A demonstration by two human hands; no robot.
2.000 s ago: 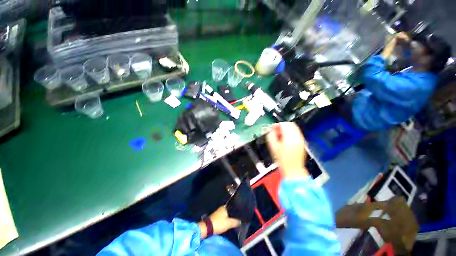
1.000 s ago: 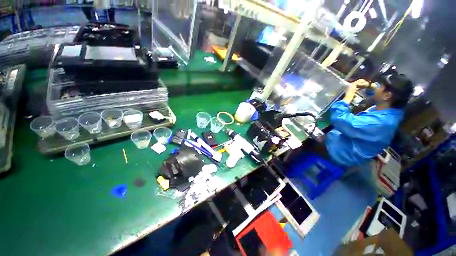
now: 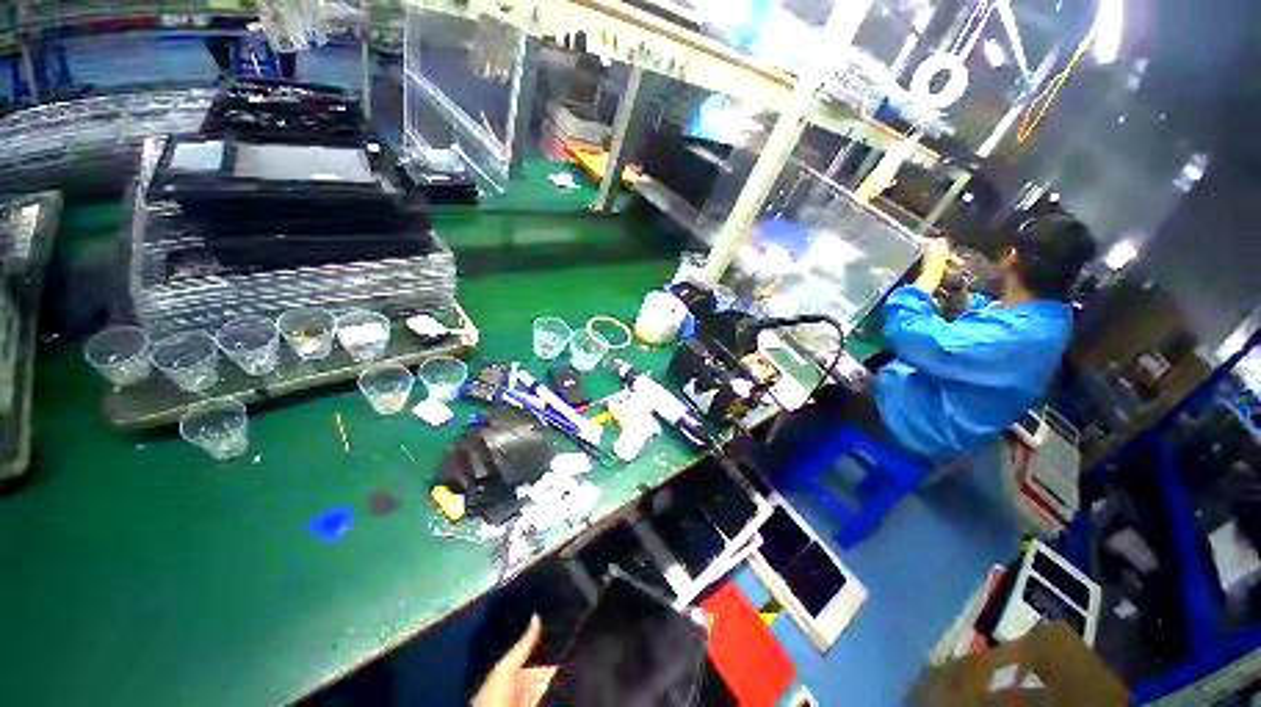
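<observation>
My left hand (image 3: 517, 677) is at the bottom edge, partly cut off, and holds the left side of a glossy black panel (image 3: 629, 655). The panel is tilted in front of the bench edge, its lower part cut off by the frame. A small pinkish spot at the panel's upper right edge may be a fingertip of my right hand; it is too small to tell. Red (image 3: 748, 646) and white (image 3: 808, 573) foam trays with dark slots lie beside the bench, beyond the panel.
The green bench (image 3: 180, 580) holds a black pile (image 3: 495, 463), white scraps (image 3: 556, 490), clear cups (image 3: 249, 345), a blue piece (image 3: 331, 524) and a tall tray stack (image 3: 297, 283) with black panels. A person in a blue smock (image 3: 968, 366) sits at right near a blue stool (image 3: 855, 483).
The view has tilted up since the first frame. The black panel, out of view one second ago, is now at the bottom in my left hand. My raised right arm has left that place.
</observation>
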